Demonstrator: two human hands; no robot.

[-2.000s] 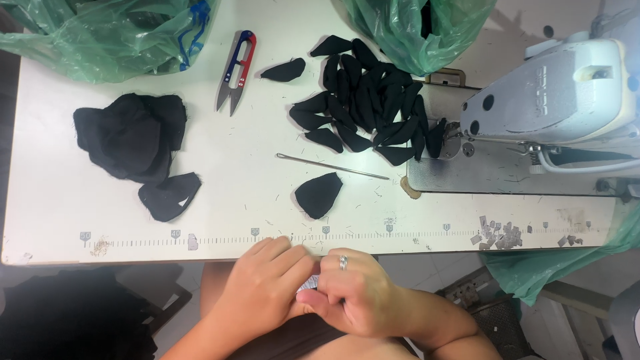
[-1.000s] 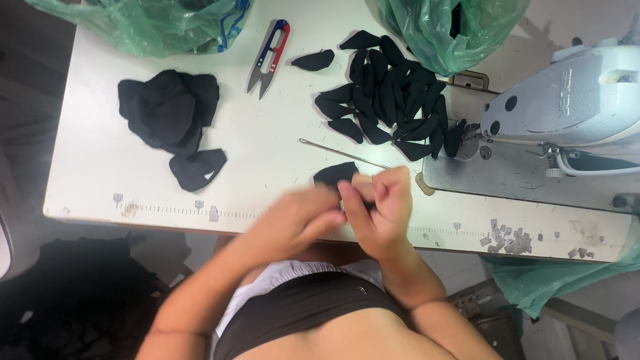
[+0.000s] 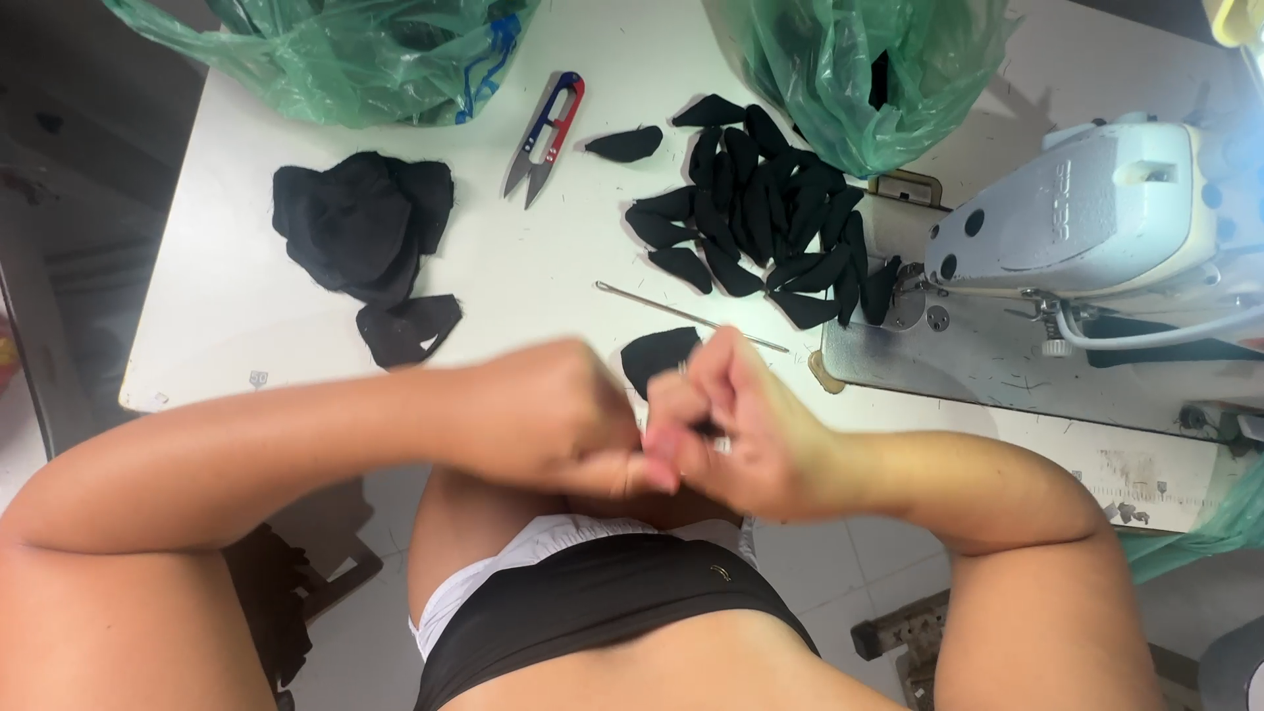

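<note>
My left hand and my right hand meet over the front edge of the white table, fingers curled and blurred. Something small and dark shows at the fingers of my right hand; whether either hand grips it is unclear. Just behind them a black fabric piece lies partly hidden by my right hand. A long metal rod with an eye lies beyond it. Further back are a heap of black curved fabric pieces, a single such piece and open thread snips. A stack of black fabric lies left.
A sewing machine stands at the right, its metal bed beside the heap. Two green plastic bags stand at the back. A cut black piece lies before the stack. More green plastic hangs at the right edge.
Both hands have moved up from below the table edge to over it, and remain close together. The fabric piece behind them is now partly covered. The view has shifted.
</note>
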